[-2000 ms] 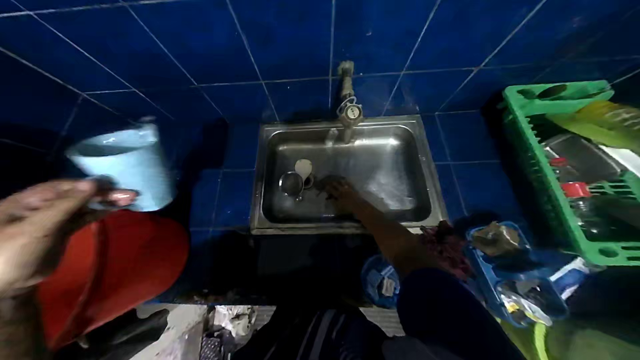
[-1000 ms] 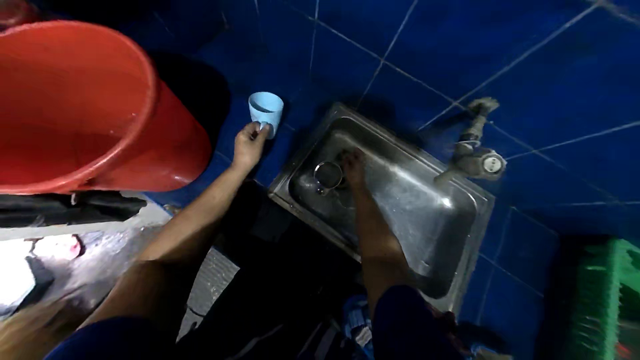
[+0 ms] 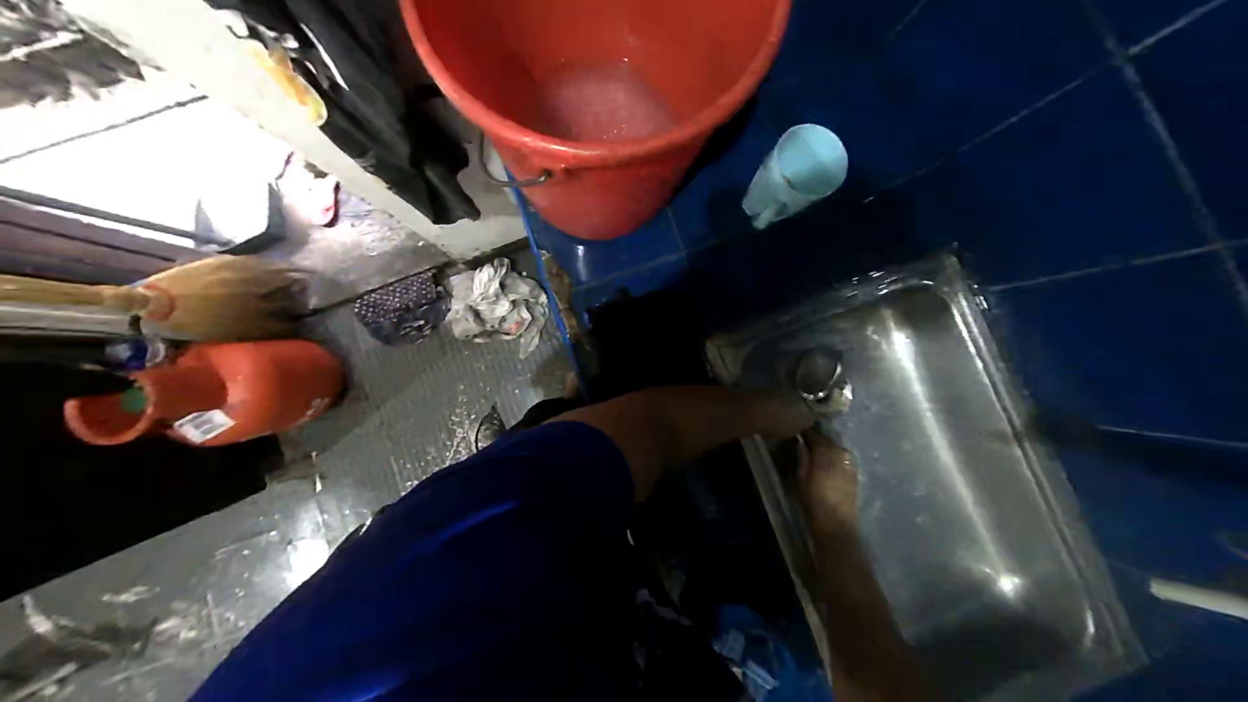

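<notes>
Both hands are in the stainless steel sink point(image 3: 960, 468), close together at its near left corner. My left hand point(image 3: 788, 414) reaches to the edge of the round drain point(image 3: 817, 370), beside a small pale thing point(image 3: 838, 398) that I cannot identify. Just below it is my right hand point(image 3: 827, 464), its fingers dim and partly hidden. Whether either hand holds anything cannot be made out. A light blue plastic mug point(image 3: 798, 174) is on the dark blue tiles beyond the sink's left end, its handle toward me. Left of the mug is a red plastic bucket point(image 3: 604, 185) with some water in it.
The tiled counter's edge point(image 3: 558, 302) runs below the bucket. On the floor at left are crumpled cloths point(image 3: 495, 302), an orange gas cylinder point(image 3: 263, 390) and a straw broom point(image 3: 219, 292). A pale stick-like thing point(image 3: 1199, 597) shows at the far right.
My left hand has let go of the light blue mug and moved into the sink beside my right hand. The view has turned strongly toward the bucket and floor.
</notes>
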